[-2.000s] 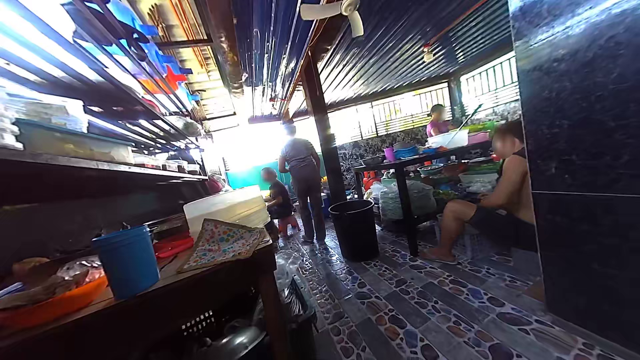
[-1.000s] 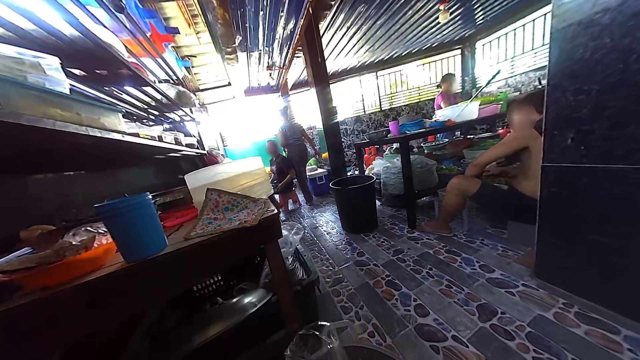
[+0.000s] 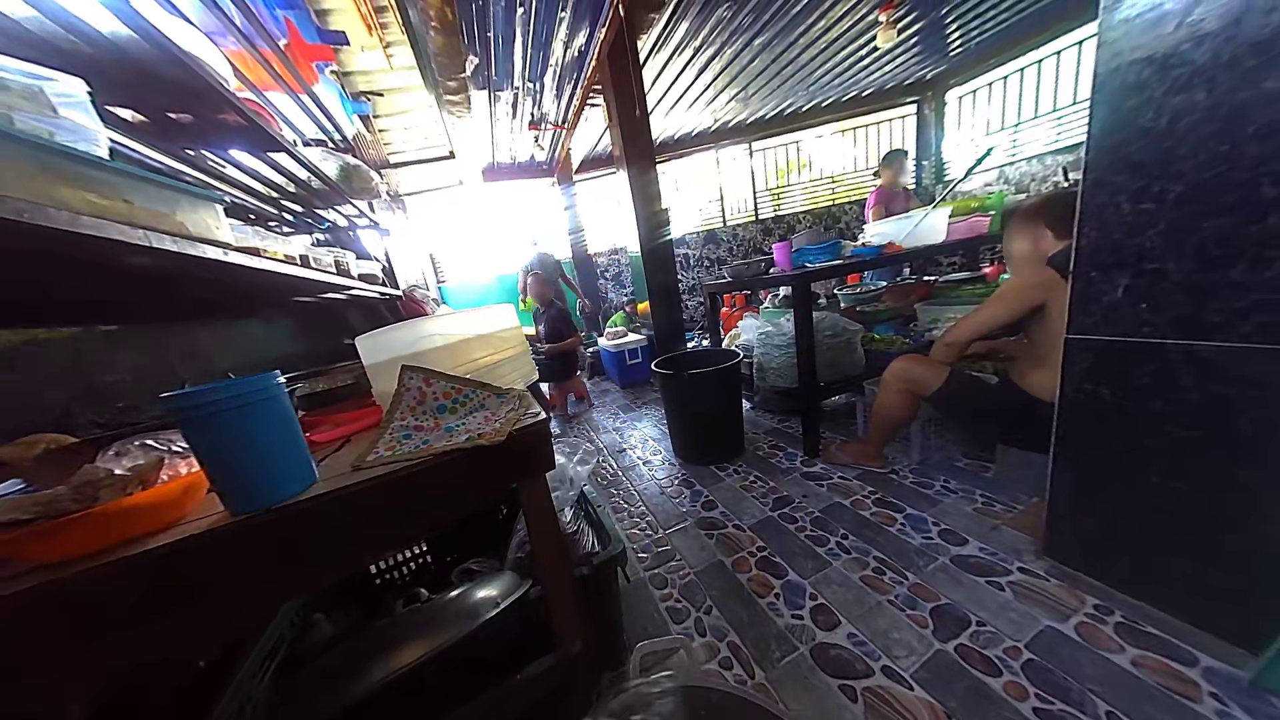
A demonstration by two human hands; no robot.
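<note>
Neither my left hand nor my right hand shows in the head view. On the wooden table at the left stand a blue plastic bucket [image 3: 242,440], an orange basin [image 3: 110,515] with plastic-wrapped contents, and stacked whitish plastic containers [image 3: 450,350]. A polka-dotted cloth [image 3: 435,415] hangs partly over the table's corner beside them. At the bottom edge, a container with clear plastic [image 3: 675,690] is partly cut off by the frame.
A black bin [image 3: 700,410] stands on the stone-patterned floor near a post [image 3: 640,190]. Right of it is a dark table [image 3: 805,350] with basins. A person sits beside the black tiled wall [image 3: 1165,440]; other people are farther back. A blue cooler [image 3: 625,362] sits behind.
The standing person at the back has moved farther away, now partly behind the seated person in dark clothing. The container at the bottom edge, unseen in the oldest frame, is now in view.
</note>
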